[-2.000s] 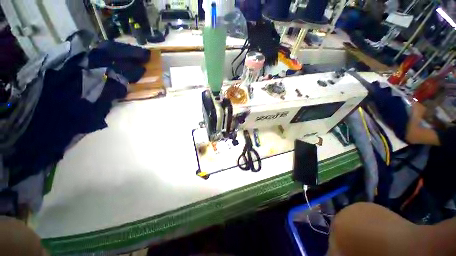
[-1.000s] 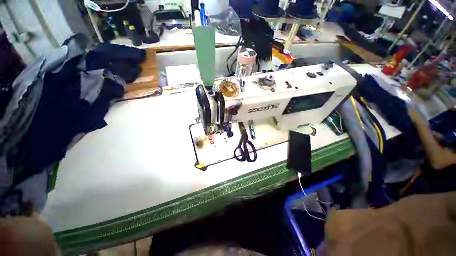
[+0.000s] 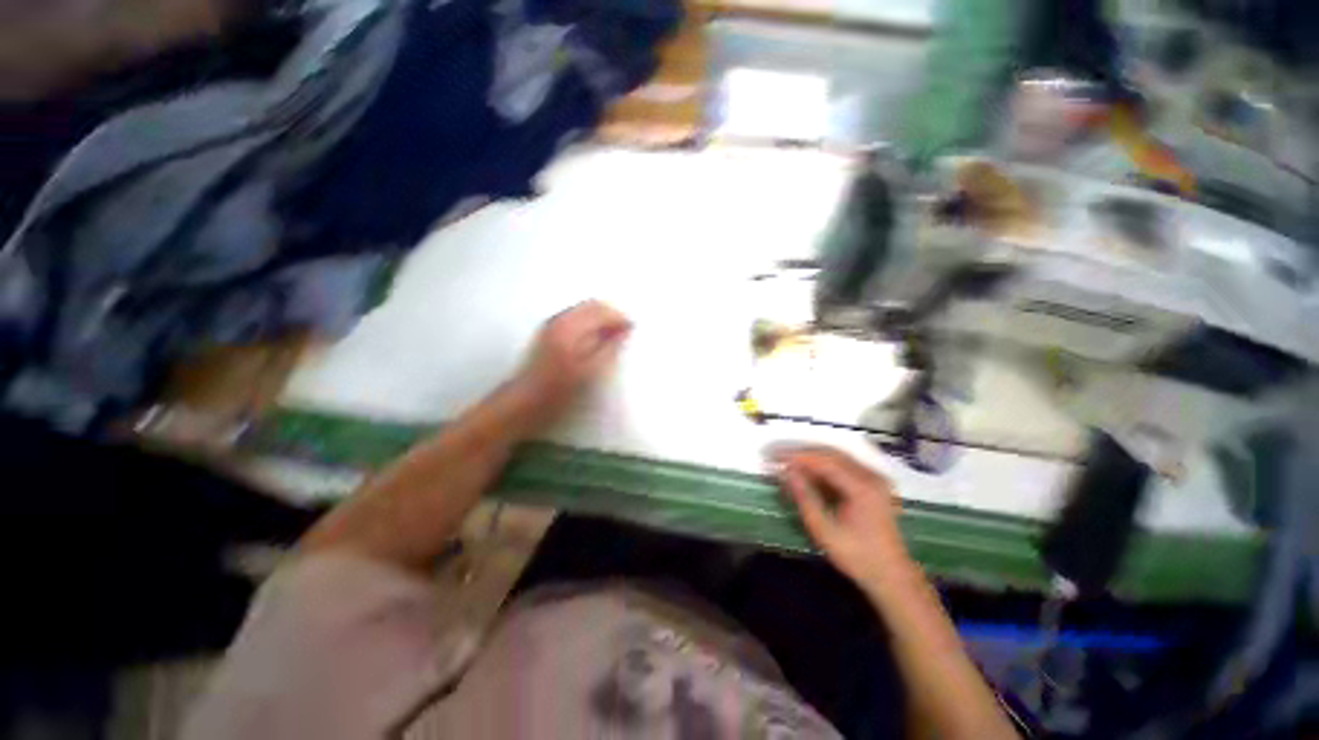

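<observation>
The view is blurred. My left hand (image 3: 576,347) is over the white table top (image 3: 477,289), fingers curled; I cannot tell whether it holds anything small. My right hand (image 3: 839,503) is at the green front edge (image 3: 651,496), thumb and fingers bent towards each other; nothing is clearly seen in it. The white sewing machine (image 3: 1085,311) stands to the right, with its needle area (image 3: 868,311) at its left end. Black scissors (image 3: 923,419) lie beside the needle area. A black rectangular device (image 3: 1099,506) lies at the table edge, right of my right hand.
A heap of navy and grey garment pieces (image 3: 405,130) covers the left and back-left of the table. A pale green cone (image 3: 966,72) stands behind the machine head. A blue plastic bar (image 3: 1063,636) is below the table edge at right.
The view has swung left and blurred, so the machine sits further right. Both hands now show with their forearms over the table's front; before, only large blurred skin-coloured shapes showed at the bottom corners.
</observation>
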